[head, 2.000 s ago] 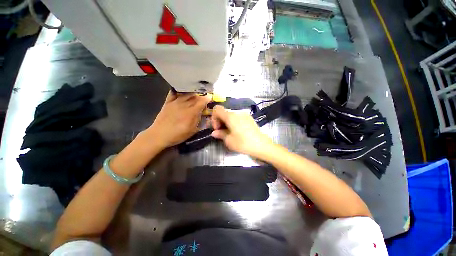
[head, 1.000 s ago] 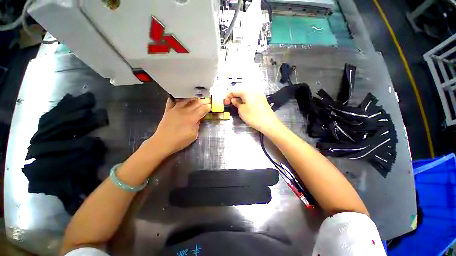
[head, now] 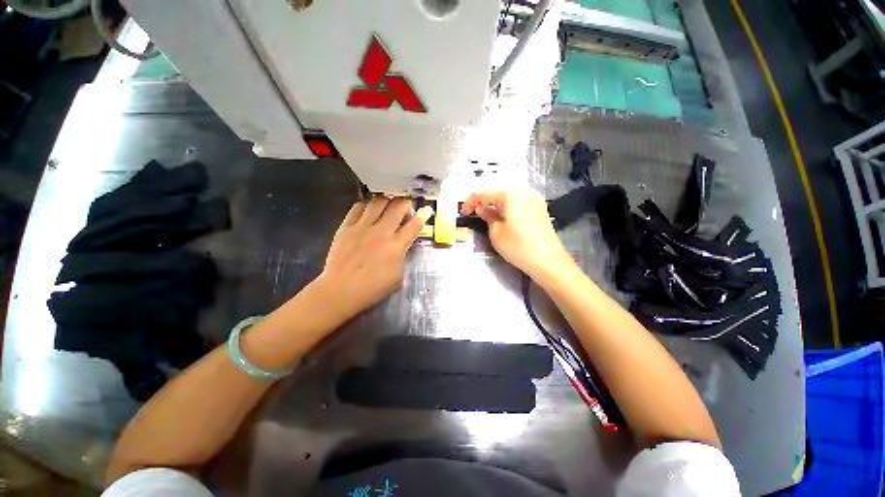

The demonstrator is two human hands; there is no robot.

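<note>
A yellow guide piece (head: pixel 445 222) sits under the white sewing machine head (head: pixel 388 146). My left hand (head: pixel 374 248) lies with its fingertips against the guide's left side; whether it holds anything is hidden. My right hand (head: pixel 509 225) has its fingertips pinched on a dark strip (head: pixel 475 222) at the guide's right side. The needle area is hidden by glare and fingers. Two black strips (head: pixel 442 376) lie side by side, flat, nearer me. A tangled pile of light-lined strips (head: pixel 708 281) is at right, with a dark strip running from it toward my right hand.
A pile of plain black pieces (head: pixel 136 281) lies at left. A red and dark tool (head: pixel 590 396) with a thin cord lies beside my right forearm. A small black lump (head: pixel 583 160) lies behind. A blue bin (head: pixel 844 417) stands beyond the table's right edge.
My right hand has moved from in front of the guide to its right side. The light-lined strip in front of my hands is gone from there. The whole view has shifted slightly.
</note>
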